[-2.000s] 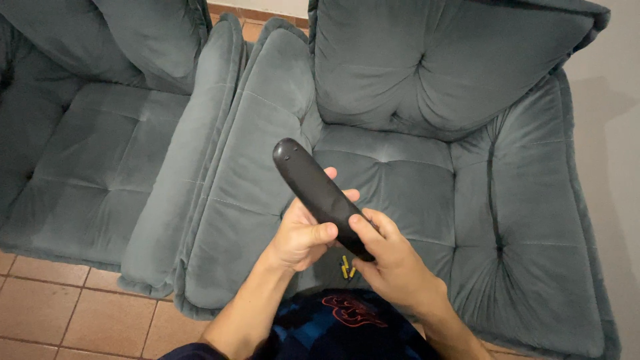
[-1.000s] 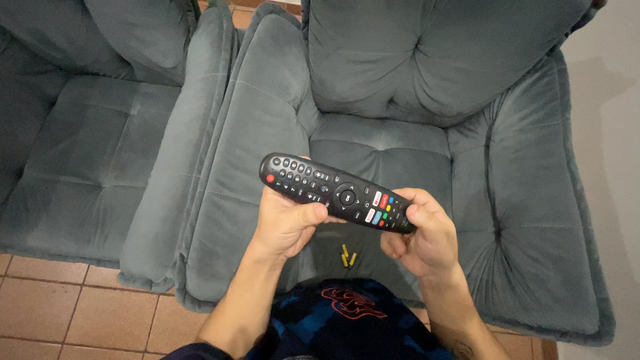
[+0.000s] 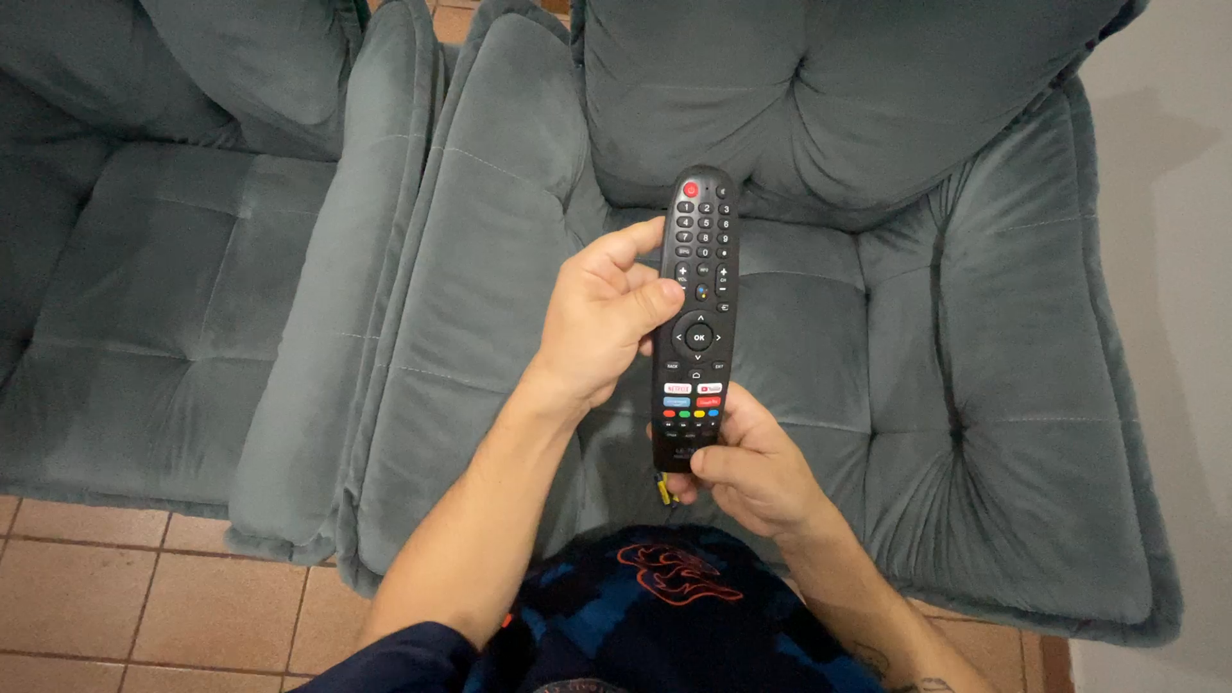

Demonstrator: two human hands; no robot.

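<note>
A black TV remote control [image 3: 700,318] is held nearly upright in the view, its button side facing me and the red power button at the top. My left hand [image 3: 608,313] grips its left edge, with the thumb beside the volume buttons. Around the bottom end is my right hand [image 3: 756,462], its thumb on the lower front corner. Below that end, a yellow battery [image 3: 664,489] shows on the sofa seat, partly hidden by my right fingers. The back of the remote is out of sight.
A grey-blue tufted sofa seat [image 3: 799,327] lies beneath my hands, with a back cushion [image 3: 712,106] behind it. Padded armrests [image 3: 327,279] separate it from another seat at left. Terracotta floor tiles [image 3: 221,606] show at lower left, and a pale wall [image 3: 1155,289] stands at right.
The remote showed its plain back two seconds ago and its buttons, lying slantwise, one second ago. Now it points up, and my right hand has moved to the left with its lower end.
</note>
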